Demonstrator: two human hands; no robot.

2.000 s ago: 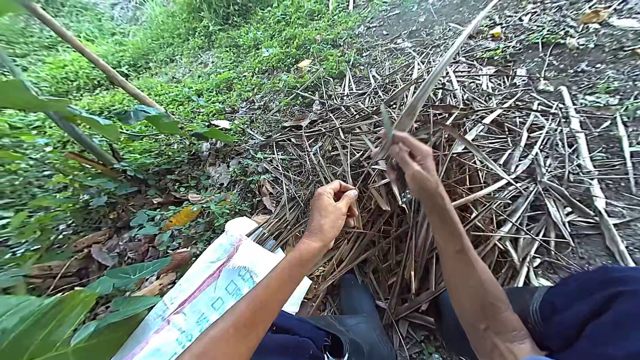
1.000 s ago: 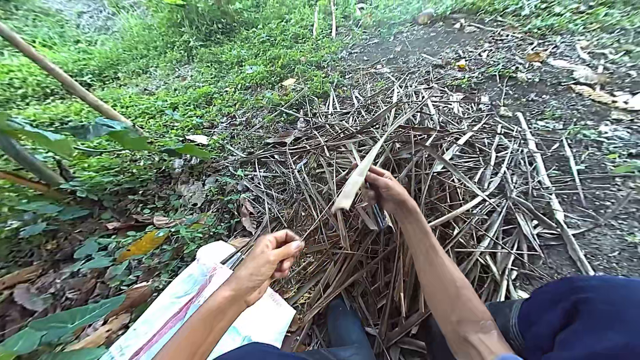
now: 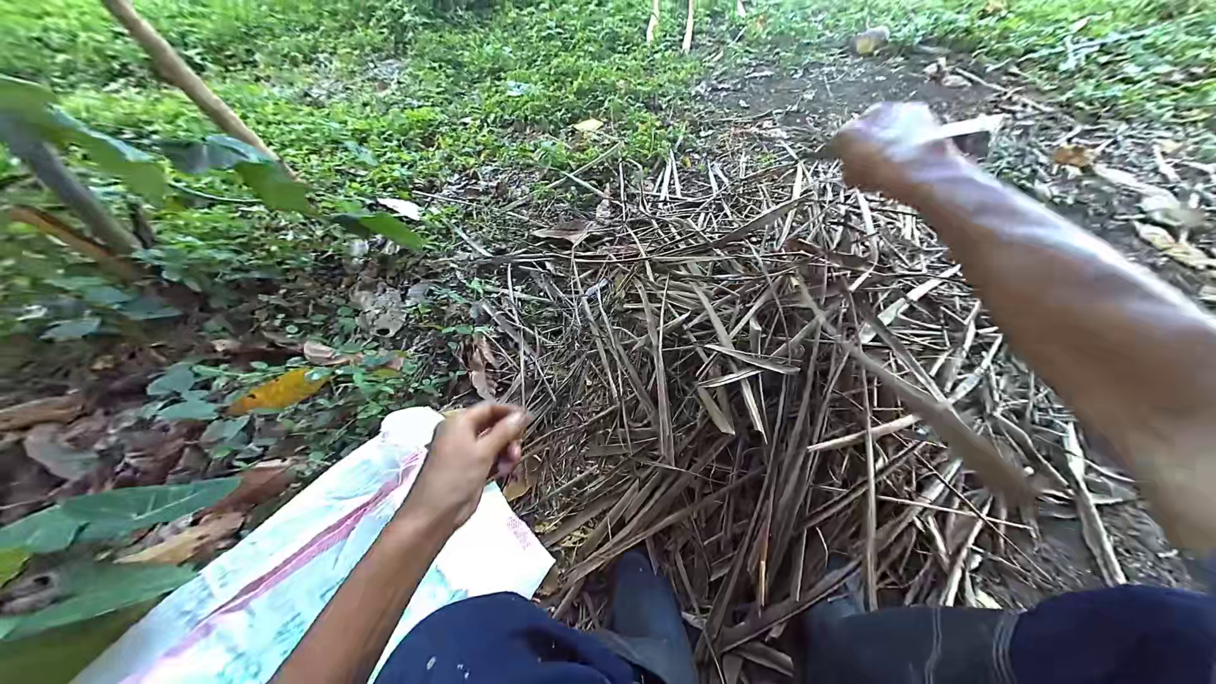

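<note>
My left hand [image 3: 475,454] is closed at lower centre, just above the top end of a white woven sack [image 3: 285,560]; whether something thin is between its fingers cannot be told. My right hand [image 3: 893,147] is raised at the upper right and blurred, its fingers curled round an object with a pale part [image 3: 969,128] sticking out to the right; what it is cannot be made out. Below that arm a brown strip of dry leaf [image 3: 936,418] shows blurred above the pile of dry leaf strips [image 3: 741,380].
My boots [image 3: 646,608] stand at the pile's near edge. Green leaves [image 3: 123,513] and a leaning stick [image 3: 190,81] are at the left. Low green plants [image 3: 532,85] grow behind; bare soil [image 3: 788,90] lies beyond the pile.
My right hand has swung up and outward to the right from over the pile. The long pale leaf strip it held earlier no longer shows in it. My left hand stays near the sack.
</note>
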